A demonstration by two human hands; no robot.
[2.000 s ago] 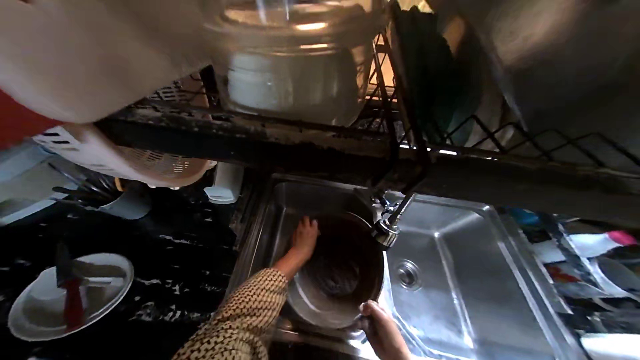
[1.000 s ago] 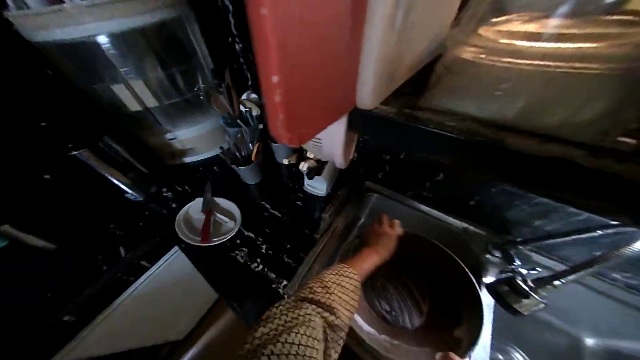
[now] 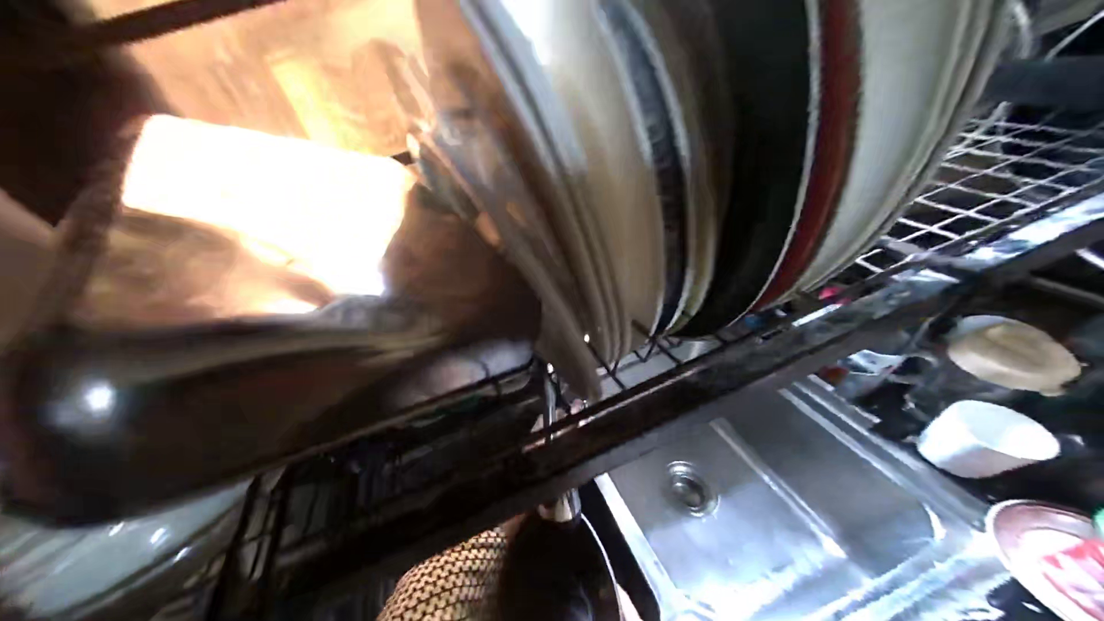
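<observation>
The dark round pot (image 3: 561,573) shows at the bottom edge, partly cut off, left of the steel sink basin (image 3: 742,483). My left arm, in a patterned sleeve (image 3: 448,578), reaches up beside it. A little of my left hand (image 3: 552,421) shows behind the rack's dark front bar, close to the metal faucet (image 3: 565,504); its fingers are mostly hidden. Of my right hand (image 3: 630,606) only a sliver of skin shows at the pot's right rim, and its grip cannot be made out.
A dish rack (image 3: 690,392) with upright plates (image 3: 828,172) crosses the view above the sink. A large shiny vessel (image 3: 216,397) fills the left. Right of the sink are a white bowl (image 3: 987,440), a beige bowl (image 3: 1013,355) and a reddish bowl (image 3: 1044,552).
The view has swung strongly to the right and up to the rack. My left hand has moved from inside the pot to near the faucet.
</observation>
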